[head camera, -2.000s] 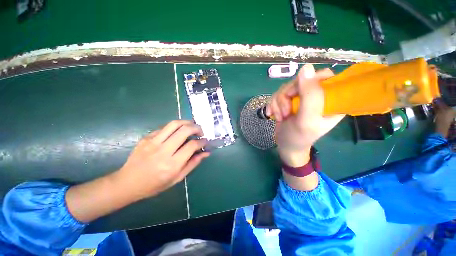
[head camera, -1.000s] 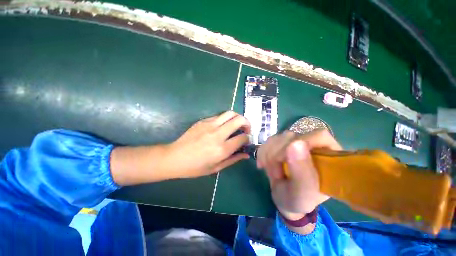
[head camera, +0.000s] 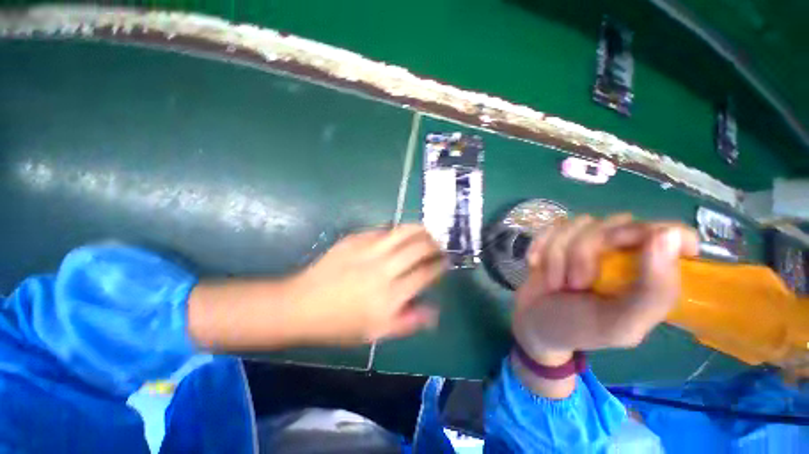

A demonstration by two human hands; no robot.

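Note:
The phone assembly [head camera: 454, 199] lies on the dark green mat, dark board at top and white-silver middle below. My left hand [head camera: 377, 284] is blurred at its lower left corner; whether its fingers touch the phone I cannot tell. My right hand [head camera: 599, 275] is shut on the orange electric screwdriver [head camera: 736, 306]. The screwdriver's dark nose points left over the round screw tray [head camera: 510, 257], right of the phone. The tip is blurred. The tray's right part is hidden by my hand.
A worn whitish ledge [head camera: 355, 75] runs behind the mat. A small white oval counter [head camera: 587, 169] lies beside it. Phone assemblies [head camera: 614, 69] sit on the green belt beyond. A silver-white slotted part [head camera: 719, 232] lies at right. A dark cord [head camera: 710, 410] crosses the lower right.
My right hand and the screwdriver have moved right and up, from the phone's lower edge to the tray. My left hand has moved slightly down. The view has shifted a little.

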